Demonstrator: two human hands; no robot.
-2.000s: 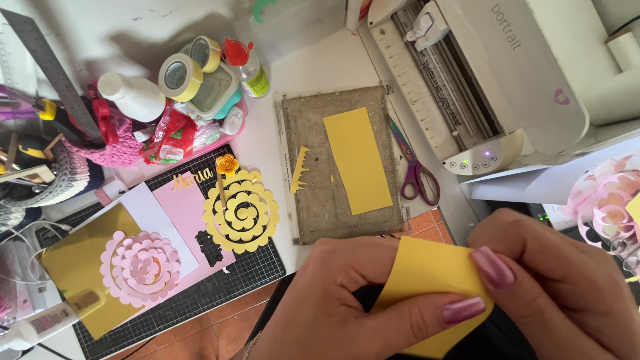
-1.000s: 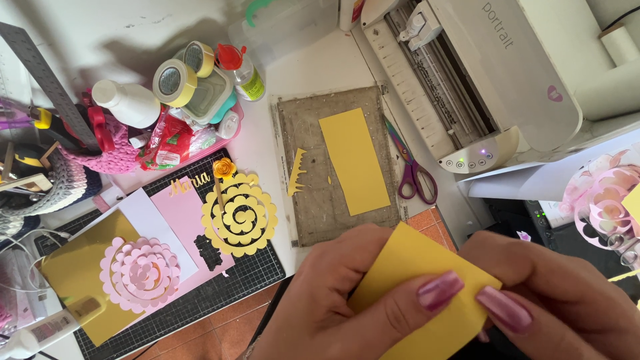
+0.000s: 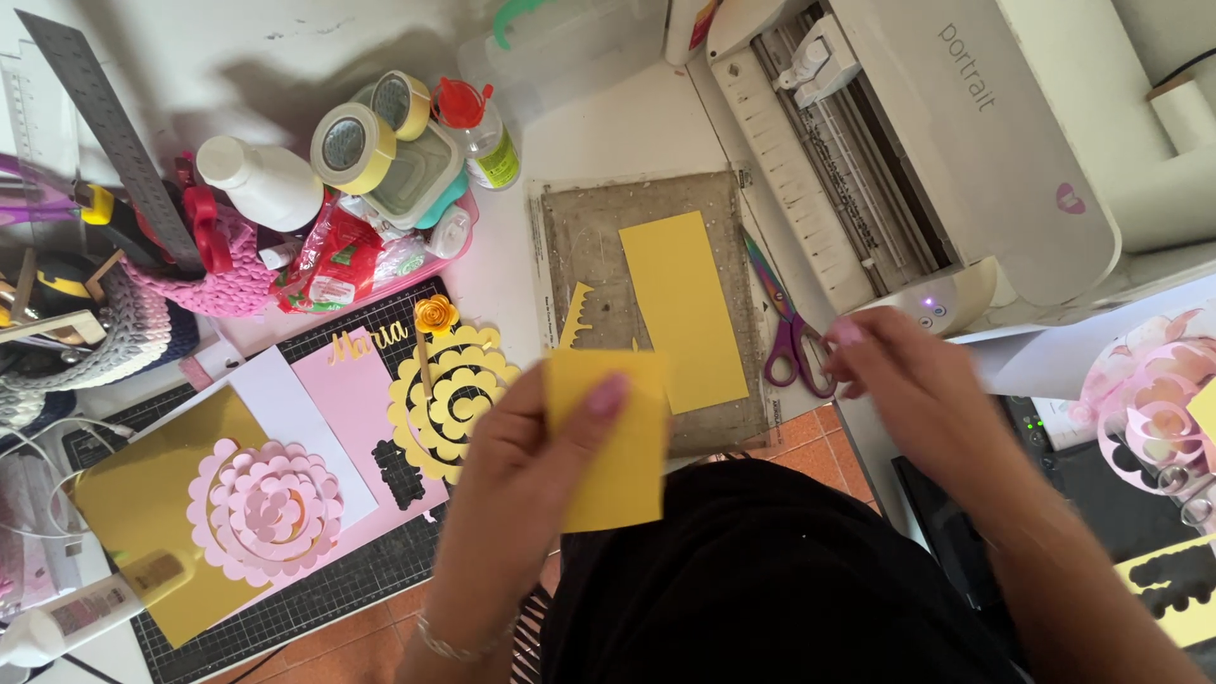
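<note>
My left hand (image 3: 541,456) pinches a yellow cardstock piece (image 3: 622,465), thumb on its face, above my lap. Blurred, my right hand (image 3: 888,366) is beside the handles of the purple-handled scissors (image 3: 793,332); whether the fingers touch them I cannot tell. On the worn cutting mat (image 3: 589,209) lie a yellow cardstock rectangle (image 3: 684,304) and a jagged yellow scrap (image 3: 577,313). A yellow scalloped paper spiral (image 3: 456,404) lies left of my left hand, with an orange rolled paper flower (image 3: 436,313) at its top.
The cutting machine (image 3: 931,123) stands at upper right. A black gridded mat (image 3: 351,579) holds a pink paper spiral (image 3: 271,508) and gold card (image 3: 180,494). Tape rolls (image 3: 351,147), a glue bottle (image 3: 489,142) and a metal ruler (image 3: 114,142) stand at upper left. A laptop is at lower right.
My right hand has let go of the yellow piece and moved over beside the scissors. My left hand now holds the piece alone, farther left and more upright.
</note>
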